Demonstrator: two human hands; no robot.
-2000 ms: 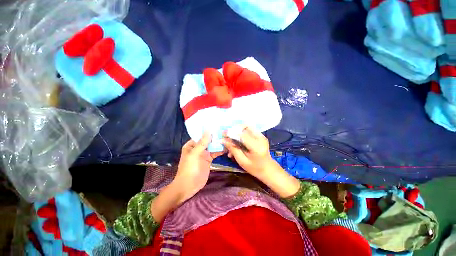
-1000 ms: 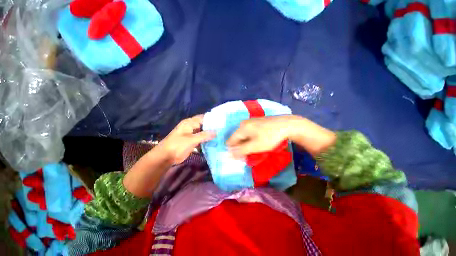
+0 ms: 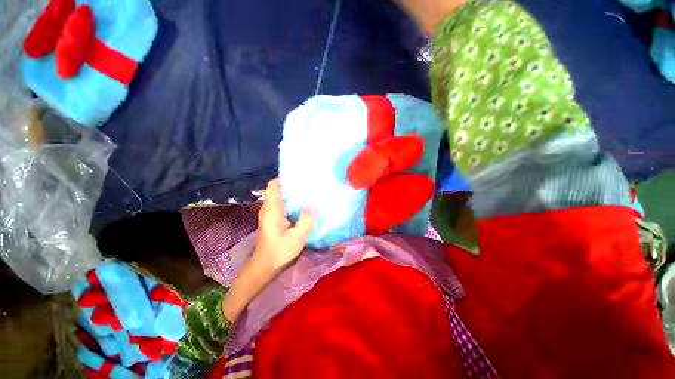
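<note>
A plush gift box [image 3: 318, 148], light blue and nearly white, with a red band and red bow, is held at the table's near edge, turned so the band runs up and down. My left hand [image 3: 281, 233] grips its lower left edge. A thin pale-blue thread [image 3: 326, 48] runs from its top edge up to the top rim of the picture. My right arm, in a green flowered sleeve, reaches up and away. Only the wrist [image 3: 429, 9] shows at the top edge; the right hand is out of the picture. No needle is visible.
Another plush gift box [image 3: 111, 63] lies at upper left of the dark-blue table [image 3: 222, 96]. A crumpled clear plastic bag [image 3: 48, 207] hangs over the left edge. More blue and red plush [image 3: 129, 307] is heaped at lower left; part of another shows at upper right.
My right hand has moved from the plush up and out of the picture, and the thread now shows stretched. The plush was turned between the first frame and now. My left hand still holds it.
</note>
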